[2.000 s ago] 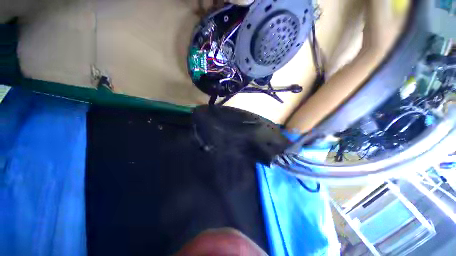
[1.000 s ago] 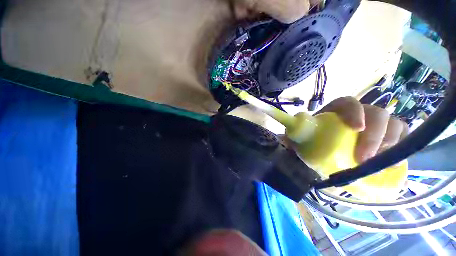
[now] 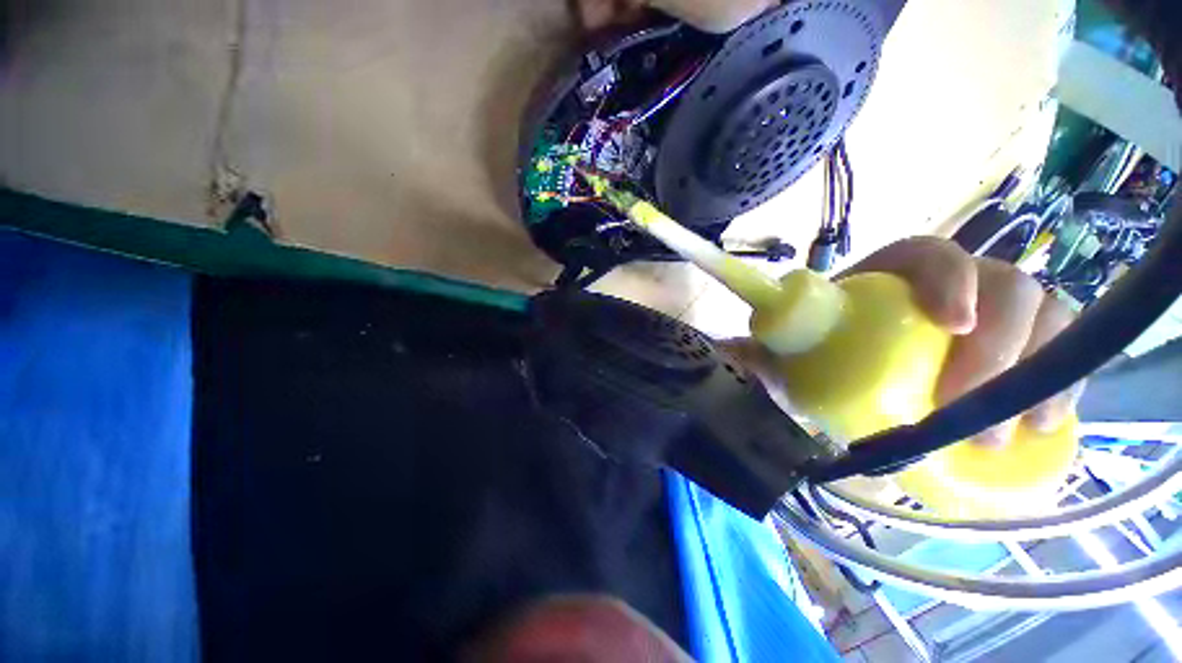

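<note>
An open black ear cup [image 3: 570, 220] lies at top centre, showing thin wires and a green circuit board [image 3: 548, 175]. A dark grey speaker plate [image 3: 778, 123] is tilted beside it. My left hand [image 3: 710, 11] is cut off by the top edge; its fingers press on the ear cup and plate. My right hand [image 3: 992, 324] is shut on a yellow glue bottle [image 3: 862, 356]. Its pale nozzle points up-left, the tip at the wires beside the board. Yellow spots show on the board. The other ear cup [image 3: 635, 350] rests against the black clothing.
The headband strap [image 3: 1037, 369] and shiny tubes [image 3: 1011, 580] curve across the right side. Tan cardboard [image 3: 376, 117] lies under the work, with a green edge [image 3: 376, 279] below. Cables and plugs [image 3: 836, 214] lie right of the plate. A blurred pinkish shape [image 3: 570, 632] shows at the bottom.
The yellow bottle has come into view in my right hand. Since one second ago its nozzle tip has moved slightly up and left, as has the ear cup. Yellow spots now show on the board.
</note>
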